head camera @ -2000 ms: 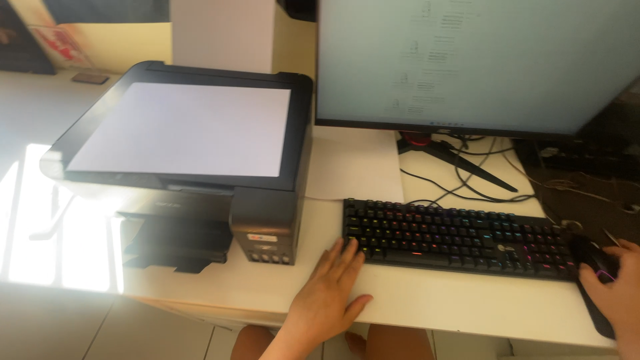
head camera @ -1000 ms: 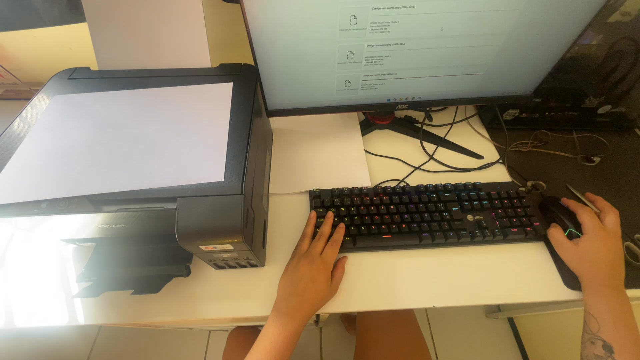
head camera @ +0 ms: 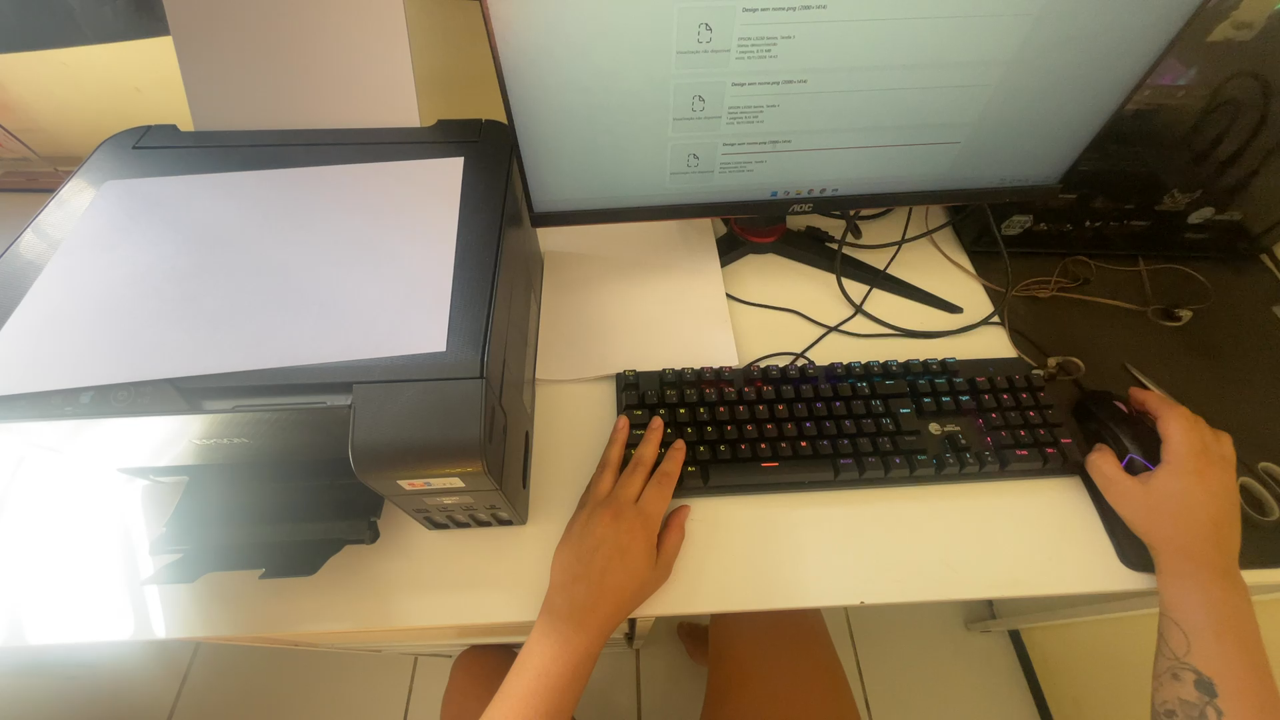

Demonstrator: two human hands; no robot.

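My left hand lies with its fingertips on the left end of a black backlit keyboard, fingers slightly apart, holding nothing. At the right, my right hand is closed around a black computer mouse, which rests on a dark mouse pad. Behind the keyboard stands an AOC monitor showing a list of files. Left of my left hand is a dark Epson printer with a white sheet of paper on its lid.
White paper lies between the printer and the monitor's stand. Black cables tangle behind the keyboard. Earphones lie at the right, and scissors are partly hidden by my right hand. The desk's front edge runs before me.
The view has shifted toward the right and down since the first frame. My left hand stays at the keyboard's left end, and my right hand remains on the mouse.
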